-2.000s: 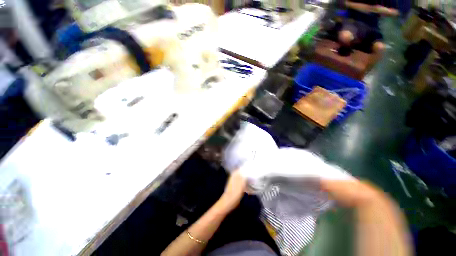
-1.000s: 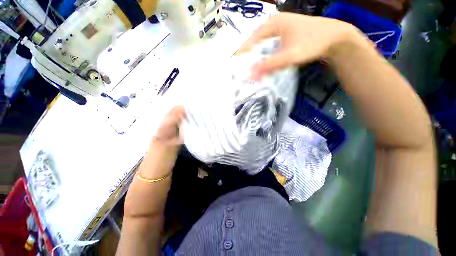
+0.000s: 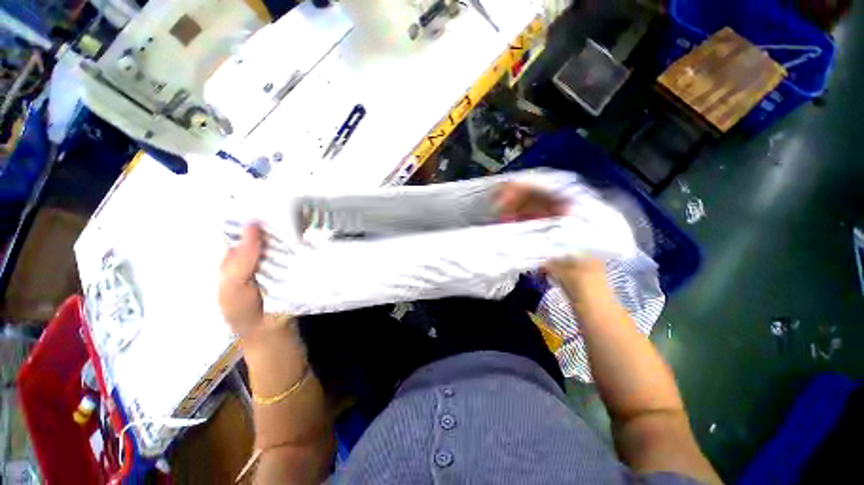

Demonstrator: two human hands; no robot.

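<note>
A striped knit top is stretched sideways between my two hands, above my lap and in front of the table edge. It is blurred by motion. My left hand grips its left end, thumb in front. My right hand holds the right end, with some fingers inside the opening and partly hidden by cloth. Inside the opening near the left end is a small patch with colours, too blurred to read. Black thread snips lie on the white table.
The cream sewing machine stands at the upper left. A clear bag lies at the left table end, above a red basket. A dark blue basket with striped cloth is at right. A blue crate bears a wooden board.
The bunched top has been lowered and spread wide between my hands. My right hand has come down from above it, and my left hand has moved left.
</note>
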